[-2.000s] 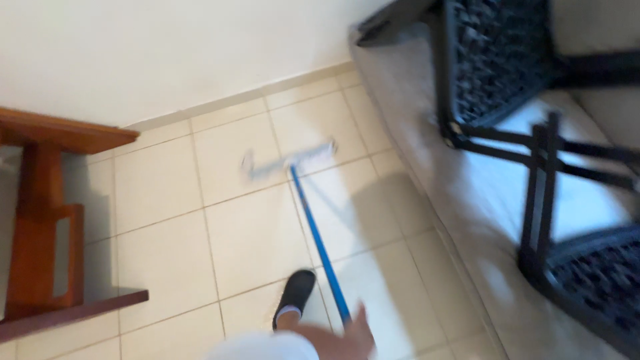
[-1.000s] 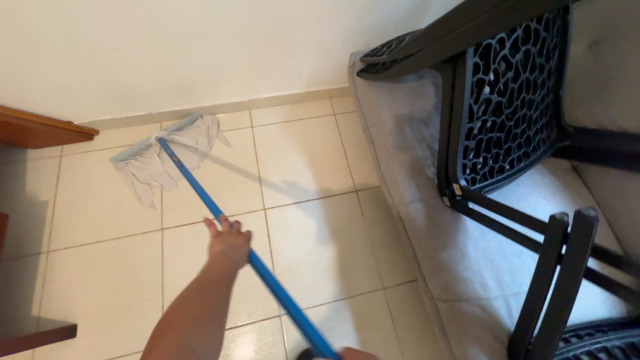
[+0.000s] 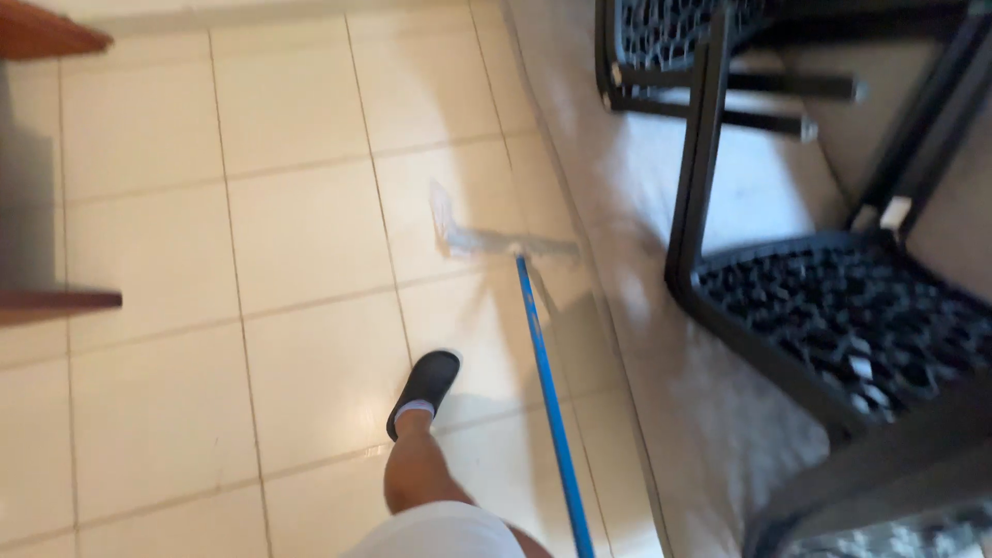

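A blue mop handle runs up from the bottom edge of the view to a mop head with a pale cloth, blurred, on the tiled floor. The right end of the head is close to the base of the grey sofa. Neither my left hand nor my right hand shows; the upper end of the handle lies beyond the bottom edge, so what holds it is hidden. Left of the handle, my foot in a black clog stands on the tiles, below the hem of a white garment.
Along the right, a grey sofa bears black chairs with openwork panels, their legs sticking out. Reddish-brown wooden furniture parts reach in from the left. The foot of a wall crosses the top.
The mop head has moved from beside the wall to the floor by the sofa. The hand seen on the handle one second ago is out of view. The view has shifted.
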